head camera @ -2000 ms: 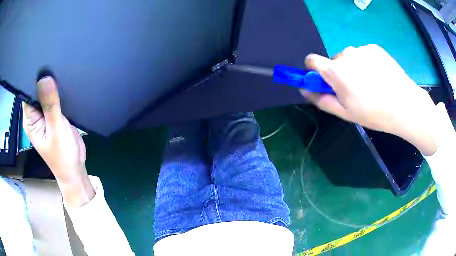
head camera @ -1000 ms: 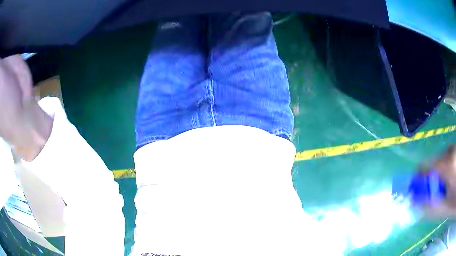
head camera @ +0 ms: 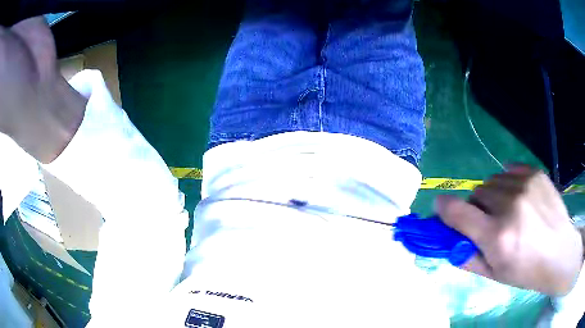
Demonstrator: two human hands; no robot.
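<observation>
My right hand (head camera: 519, 234) is closed around the blue handle of a tool (head camera: 430, 238), in front of my white top at the right. The tool's thin shaft points left across the top. A small dark spot lies along the line of the shaft, too unclear to name. My left hand (head camera: 38, 86) is at the upper left, blurred and cut off by the edge. Its fingertips are hidden, so its hold cannot be told. The panel is not clearly visible; only a dark edge (head camera: 160, 8) shows along the top.
A cardboard box (head camera: 77, 211) with white sheets (head camera: 38, 208) stands at the lower left. Dark panels (head camera: 545, 96) stand at the right, with a thin pale cable (head camera: 478, 131) beside them. Yellow-black tape (head camera: 449, 184) crosses the green floor. My lap (head camera: 321, 83) is at upper centre.
The view has tilted down, so the panel has left the picture at the top. My right hand has moved from the panel's corner to in front of my top, still holding the blue-handled tool.
</observation>
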